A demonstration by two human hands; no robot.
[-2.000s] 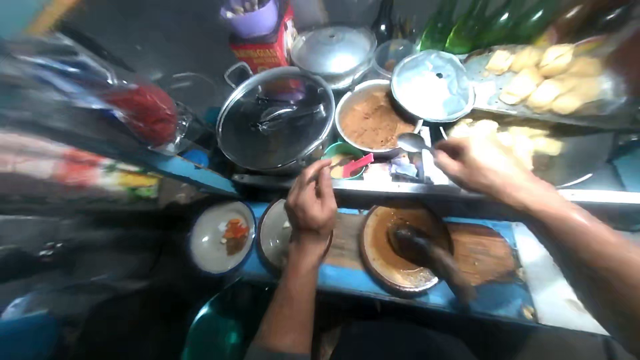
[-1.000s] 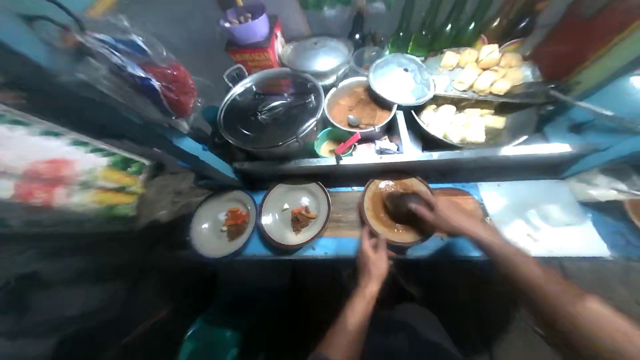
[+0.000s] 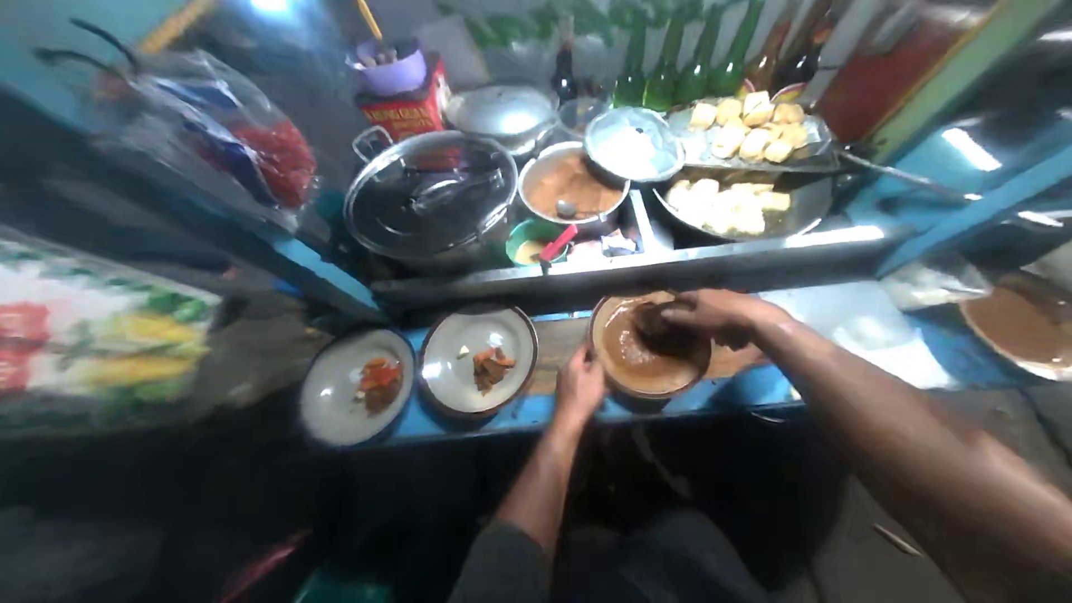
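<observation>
A round bowl of brown sauce stands on a wooden board. My left hand grips the bowl's left rim. My right hand is closed on a dark pestle, whose lower part rests in the sauce. Left of the board stands a plate with a small heap of reddish-brown paste. A second plate at the far left bears red and brown paste.
Behind a metal ledge stand a lidded pot, a pot of brown sauce, a green cup and a pan of pale pieces. Fried tofu-like cubes lie on a tray. White paper lies at the right.
My right hand has gone from a spoon above the sauce pot down to the pestle. My left hand has moved right, from over the middle plate to the bowl's rim. The spoon now rests in the pot.
</observation>
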